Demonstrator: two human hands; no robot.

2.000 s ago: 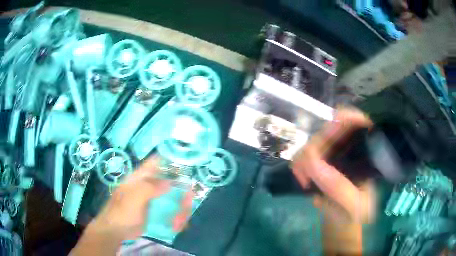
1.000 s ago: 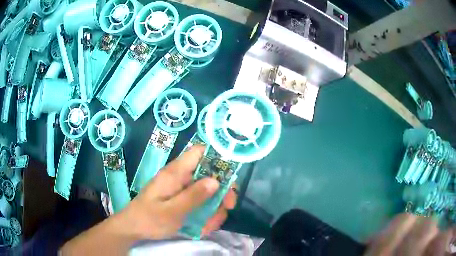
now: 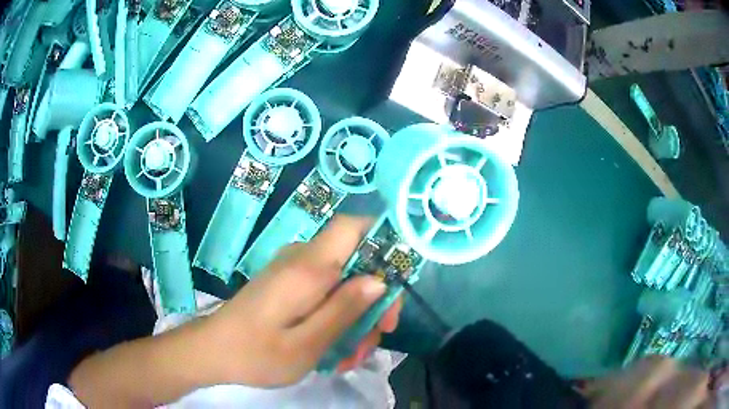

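My left hand (image 3: 280, 307) grips a turquoise fan body (image 3: 392, 180) by its handle, round head up and right, open side facing me. My thumb lies at the lower edge of its circuit board (image 3: 388, 256). The black electric screwdriver (image 3: 499, 367) lies slanted at the bottom, its thin dark bit (image 3: 428, 307) reaching the board's lower right edge; whether it touches a screw cannot be told. My right hand (image 3: 659, 385) is at the driver's rear end, blurred and cut off by the bottom edge, its fingers closed around it.
The silver screw feeder (image 3: 499, 48) stands at the top, its pale pick-up plate (image 3: 420, 72) toward me. Fan bodies with boards (image 3: 232, 216) lie in rows at left. More turquoise fan bodies (image 3: 667, 256) lie at right. A pale strip (image 3: 631, 144) edges the green bench.
The view has shifted, so the feeder and rows sit higher. The held fan is farther right. The screwdriver has come from beside the feeder to the bottom, its bit now at the board.
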